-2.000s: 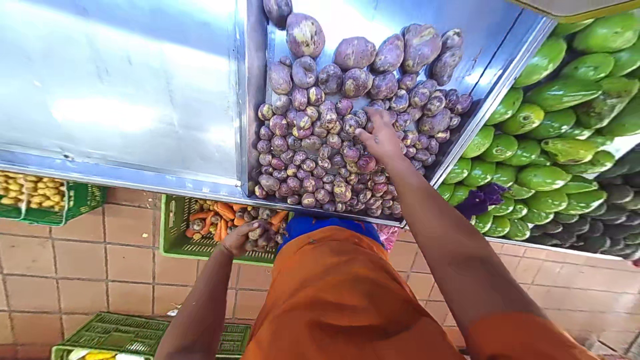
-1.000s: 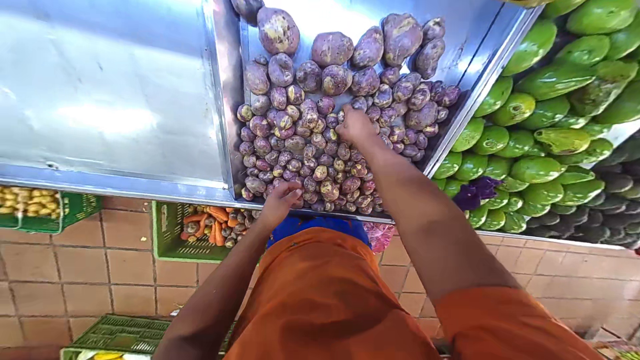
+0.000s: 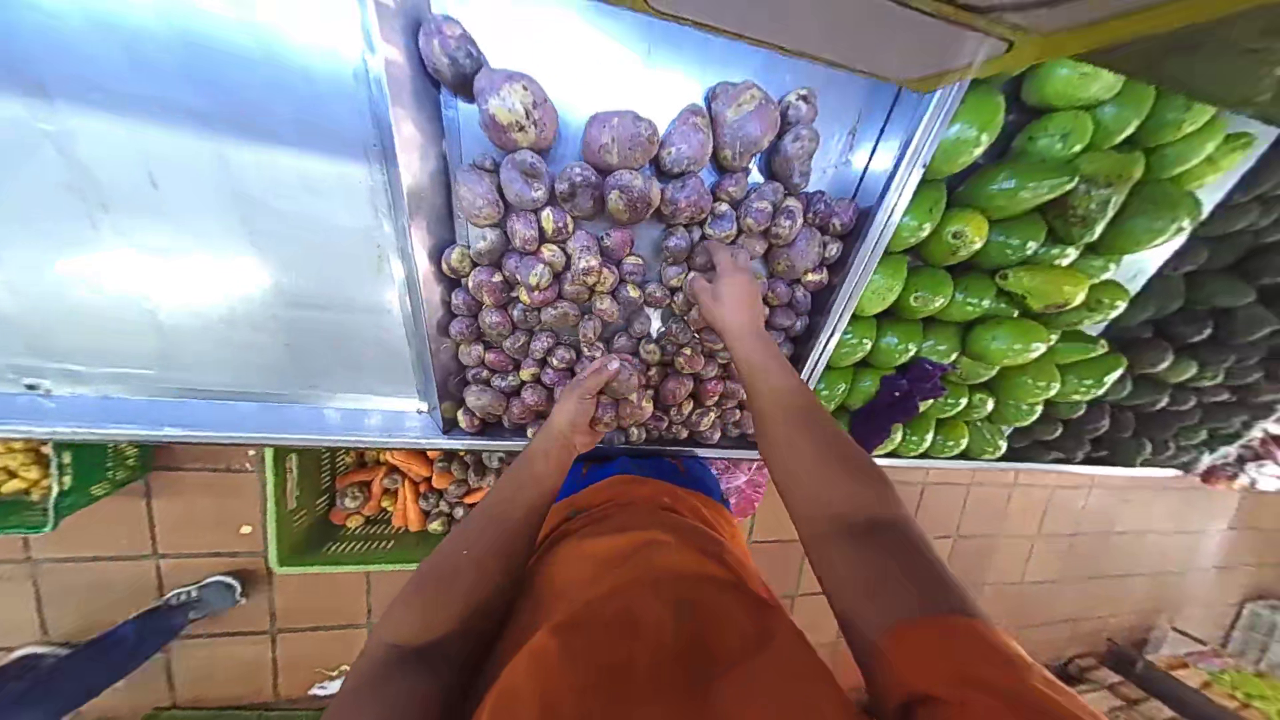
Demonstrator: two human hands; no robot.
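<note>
Purple-and-yellow potatoes (image 3: 560,315) cover the lower part of a metal display bin (image 3: 430,200), with larger ones along the back. My left hand (image 3: 578,405) is at the bin's front edge, its thumb and fingers around a purple potato (image 3: 622,378). Further back and to the right, my right hand (image 3: 732,295) reaches down into the pile, fingers curled among the potatoes. Its fingertips are partly hidden, so whether it grips one cannot be told. A small patch of bare metal shows between the two hands.
Left of the divider is a bare metal bin (image 3: 200,220). Green avocados (image 3: 1005,340) and dark ones (image 3: 1190,330) lie to the right, with a purple cloth (image 3: 900,400). Below stands a green crate (image 3: 290,520) of carrots and potatoes. A person's leg and shoe (image 3: 205,597) show lower left.
My left hand has moved up from over the carrot crate to the bin's front edge and now holds a potato. My right hand stays in the pile. A person's leg has come into view.
</note>
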